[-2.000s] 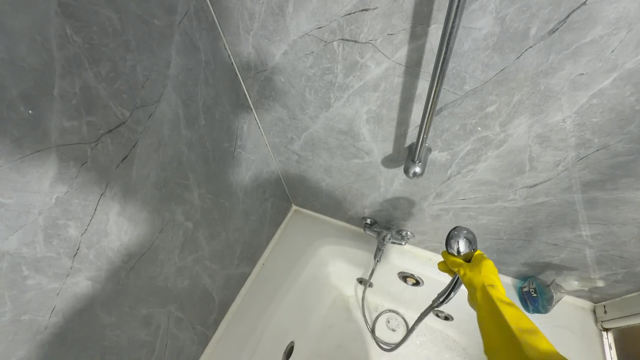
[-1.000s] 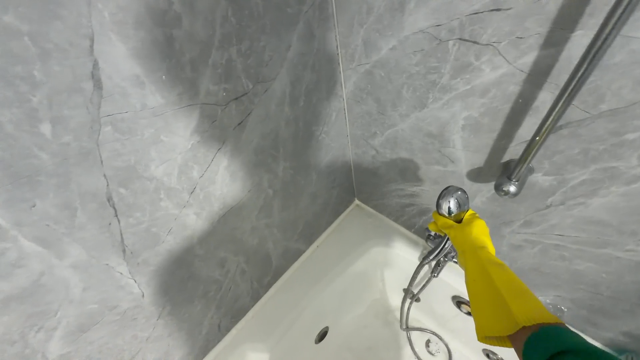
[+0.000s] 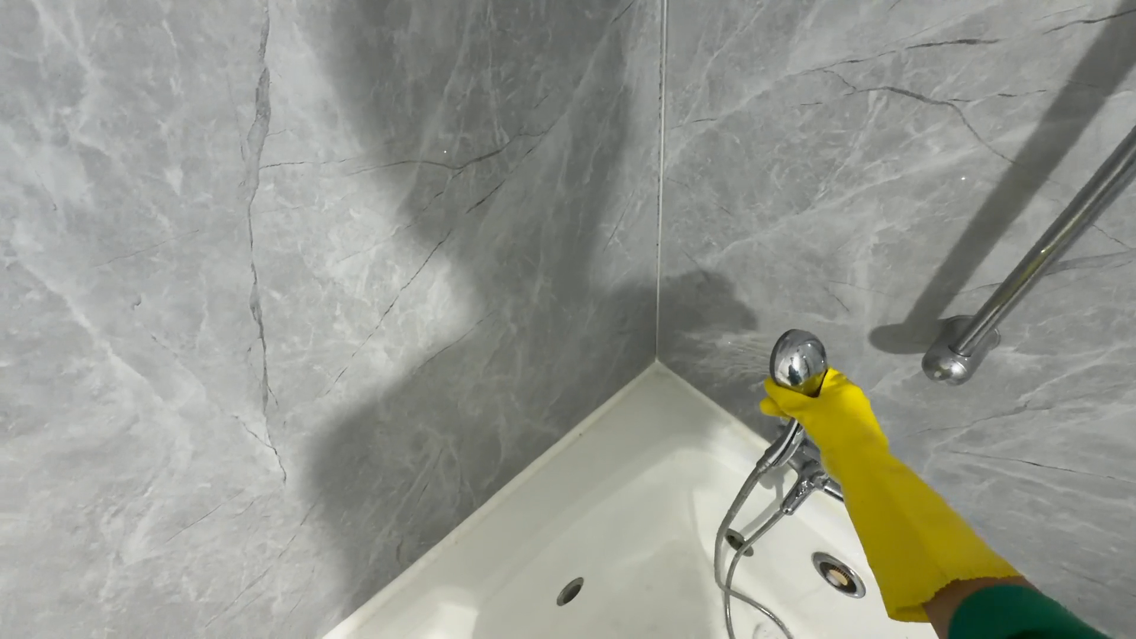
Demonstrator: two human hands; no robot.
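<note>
My right hand, in a yellow rubber glove, grips the chrome handheld shower head by its neck, in front of the marbled wall near the corner. Fine streaks of water seem to show on the wall to the left of the head. The metal shower hose hangs from the handle and loops down into the white bathtub. Just below the hand is the chrome mixer tap, partly hidden by the glove and hose. My left hand is out of view.
Grey marbled wall panels meet at a vertical corner seam above the tub. A chrome rail is fixed to the right wall, its rounded end near my forearm. Round fittings sit in the tub wall.
The view has swung left toward the corner. My right hand, still gripping the shower head, has moved left from beside the tap to above it. The blue bottle seen earlier is out of view.
</note>
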